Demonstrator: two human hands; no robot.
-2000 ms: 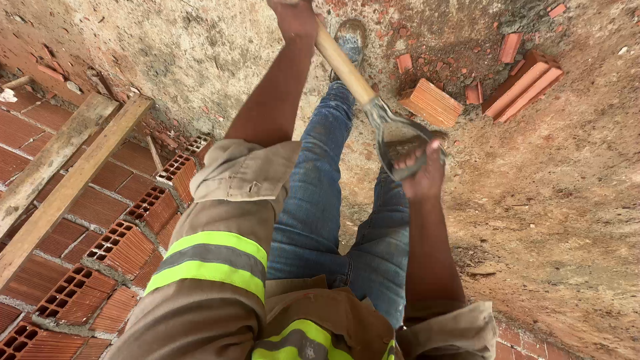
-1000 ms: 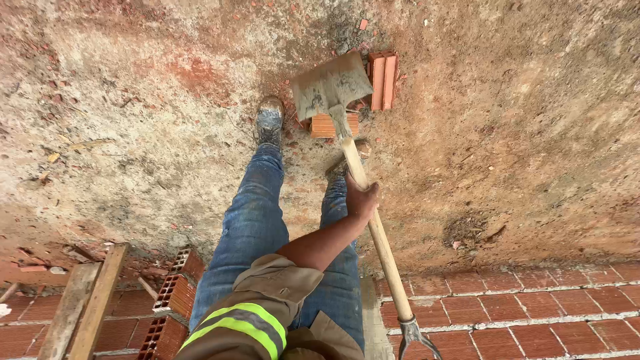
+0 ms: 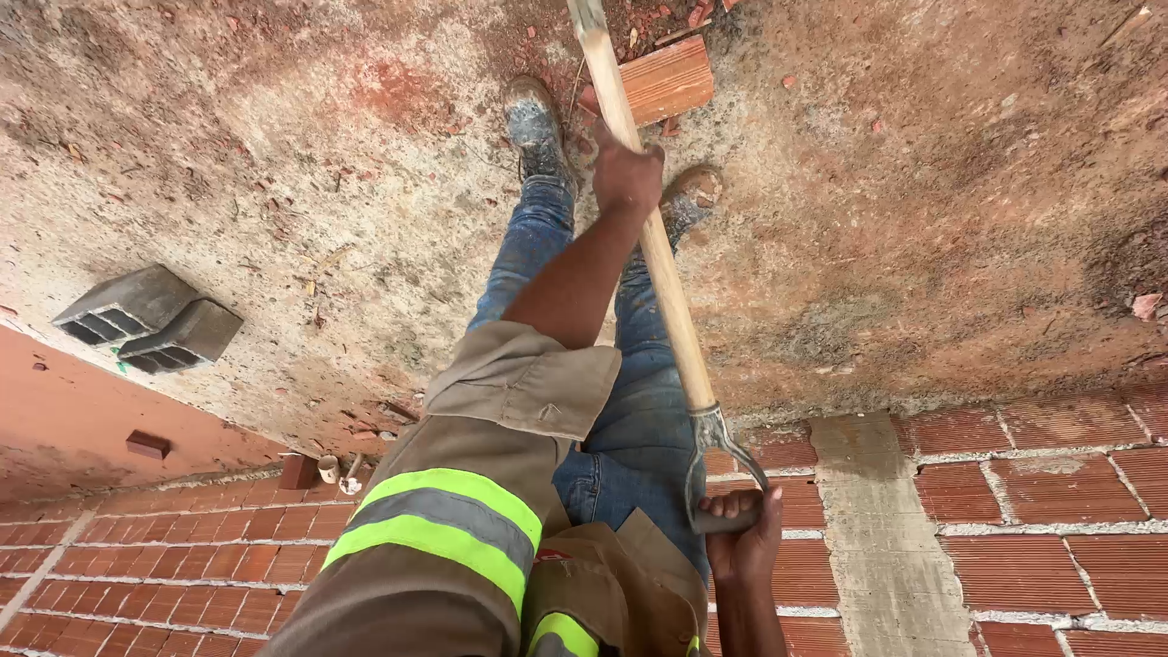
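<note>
My left hand (image 3: 628, 173) is closed around the upper part of a shovel's wooden handle (image 3: 671, 292), beside my boots. My right hand (image 3: 741, 529) grips the D-shaped handle end (image 3: 721, 522) near my right hip. The shovel slants up past my legs, and its blade lies out of view beyond the top edge. Just right of the shaft's upper part, a hollow clay brick (image 3: 668, 80) lies on the ground, partly behind the shaft.
Two grey hollow concrete blocks (image 3: 137, 297) lie at the left. Brick walls stand at the lower left (image 3: 210, 547) and lower right (image 3: 1022, 511), the latter with a concrete column (image 3: 890, 538). Broken brick bits are scattered near my boots (image 3: 534, 123). A cup (image 3: 328, 469) stands by the wall.
The shovel blade, in view above the bricks one second ago, has left the top of the frame. My right hand on the handle end has come back into view.
</note>
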